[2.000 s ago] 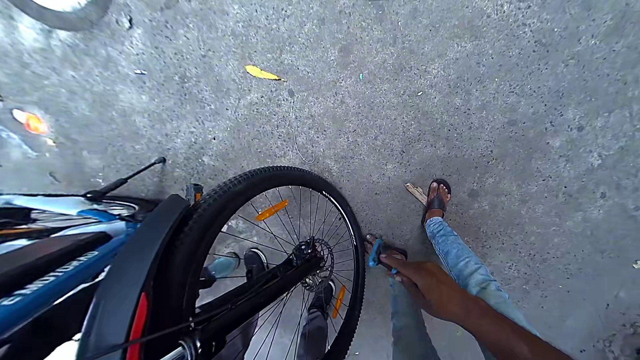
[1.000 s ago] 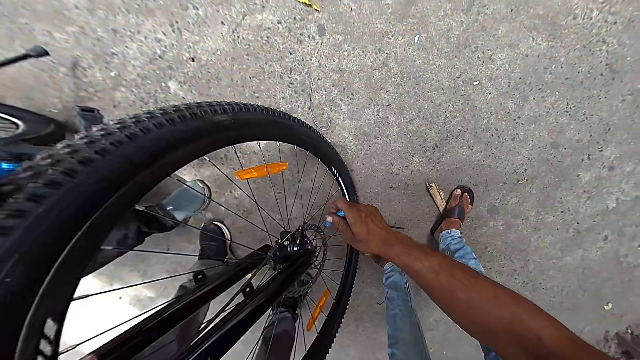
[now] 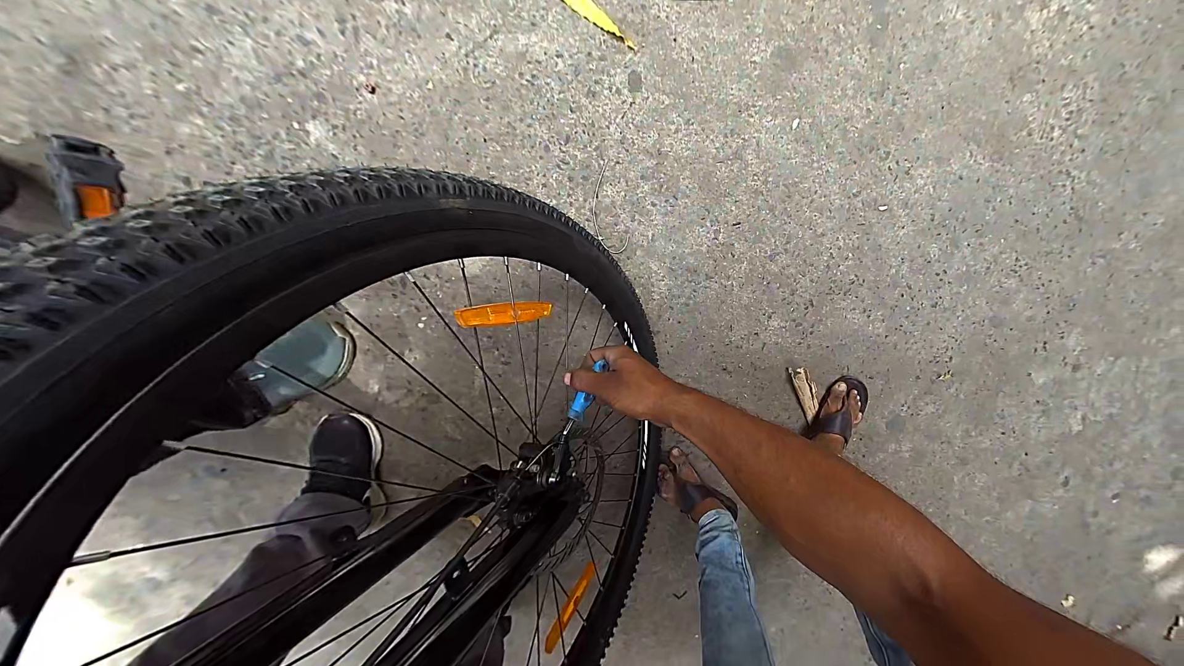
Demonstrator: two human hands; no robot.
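Observation:
My right hand (image 3: 618,381) reaches in from the lower right and is closed around the blue handle of a slim hand tool (image 3: 583,403). The tool's metal end points down at the hub (image 3: 536,470) of a bicycle wheel, beside the brake disc (image 3: 590,476); its exact contact is too small to tell. The wheel has a knobby black tyre (image 3: 388,208), thin spokes, and orange reflectors, one above the hub (image 3: 504,314) and one below it (image 3: 571,606). Black frame or fork arms (image 3: 518,564) run from the hub to the lower left. My left hand is not in view.
Feet in dark shoes (image 3: 344,453) and a grey-green shoe (image 3: 310,356) show through the spokes. Sandalled feet (image 3: 689,486) stand right of the wheel, by a wood piece (image 3: 805,393). A pedal (image 3: 85,178) is at far left. A yellow leaf (image 3: 599,20) lies on the concrete.
Two seconds ago my right hand was at the wheel's right side, outside the rim; now it is over the spokes with the tool near the hub. The view has moved nearer the wheel.

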